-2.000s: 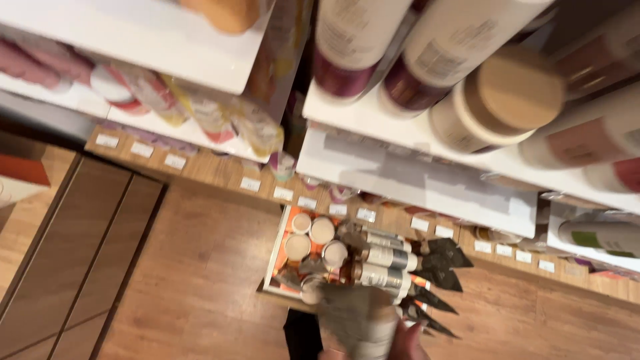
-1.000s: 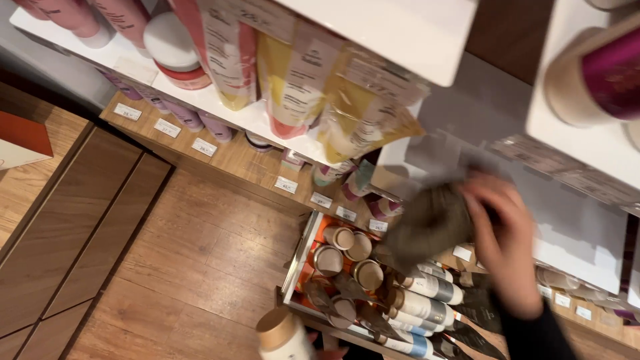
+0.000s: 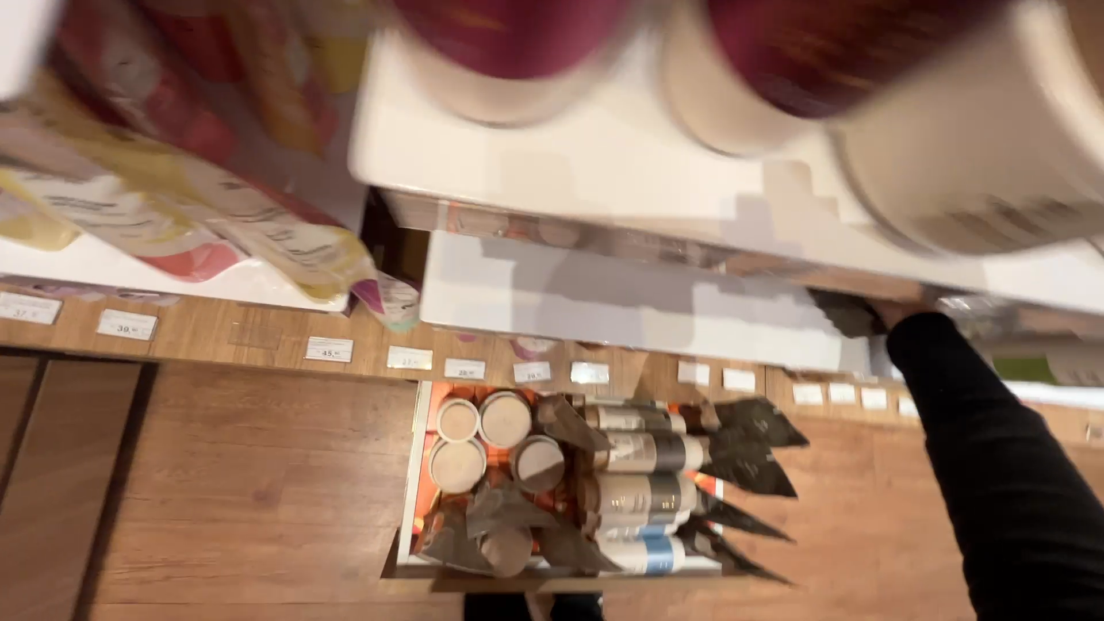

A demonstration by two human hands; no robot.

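Observation:
My right hand (image 3: pixel 901 309) reaches in over a white shelf board (image 3: pixel 638 297) at the right, its black sleeve coming up from the lower right. Fingers rest at a dark grey-brown pouch (image 3: pixel 841 312), partly hidden under the upper shelf. My left hand does not show. Below the shelves a shallow box (image 3: pixel 412 483) holds lidded jars (image 3: pixel 504 418), white-and-brown bottles (image 3: pixel 647 496) lying on their sides, and several dark pouches (image 3: pixel 759 466) that stick out past its right side.
Large bottles with purple parts (image 3: pixel 517 34) stand close on the upper white shelf (image 3: pixel 552 155). Clear packs with yellow and pink contents (image 3: pixel 216 224) hang over the left shelf. Price tags (image 3: pixel 329 349) line the wooden edge. A brown panelled unit (image 3: pixel 65 483) stands at the lower left.
The right hand has moved from above the box to farther right, in under the upper shelf. The bottle seen at the bottom edge one second ago is out of view. The view has shifted.

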